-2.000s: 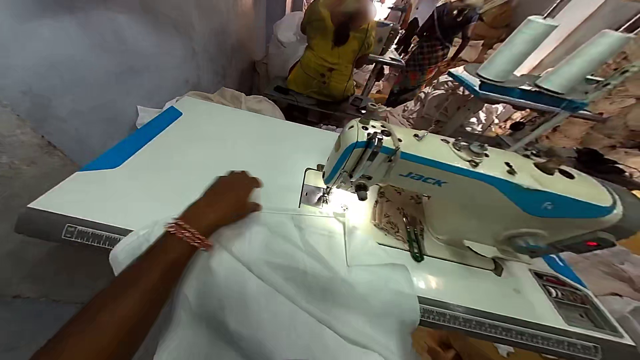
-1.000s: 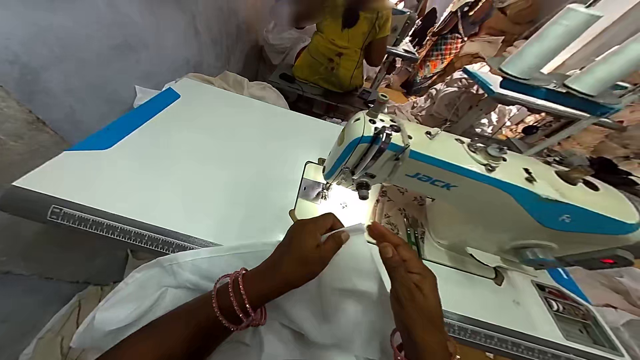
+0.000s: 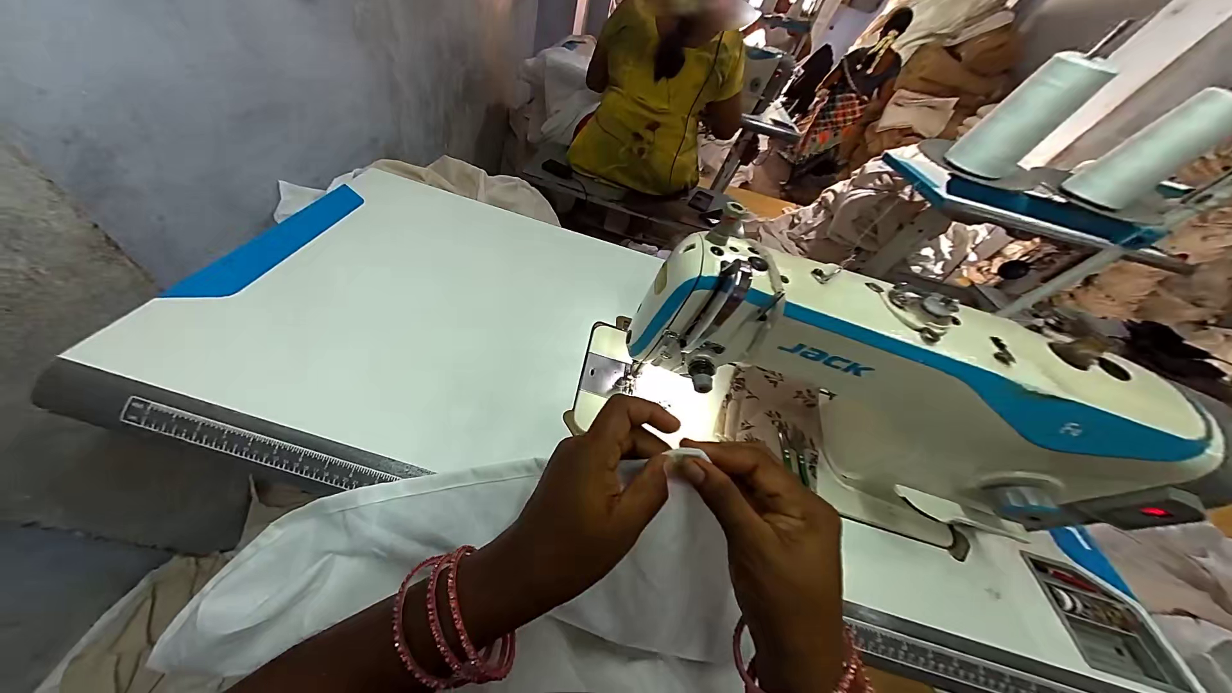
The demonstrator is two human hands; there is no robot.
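Note:
White cloth hangs over the front edge of the sewing table and lies beneath my wrists. My left hand pinches a small folded edge of it between thumb and fingers. Close against it, my right hand grips the same edge with thumb and forefinger. Both hands are just in front of the lit needle area of a Jack sewing machine. The presser foot shows above the metal plate, with no cloth seen under it. Small green-handled snips lie behind my right hand.
Two thread cones stand on a blue stand at the right. A ruler strip runs along the table's front edge. A person in a yellow top sits beyond the table, near another machine. Fabric piles lie behind the machine.
Two seconds ago my left hand lay on the cloth beside the needle area and the cloth was spread on the table. Now both hands hold its edge together, nearer the front.

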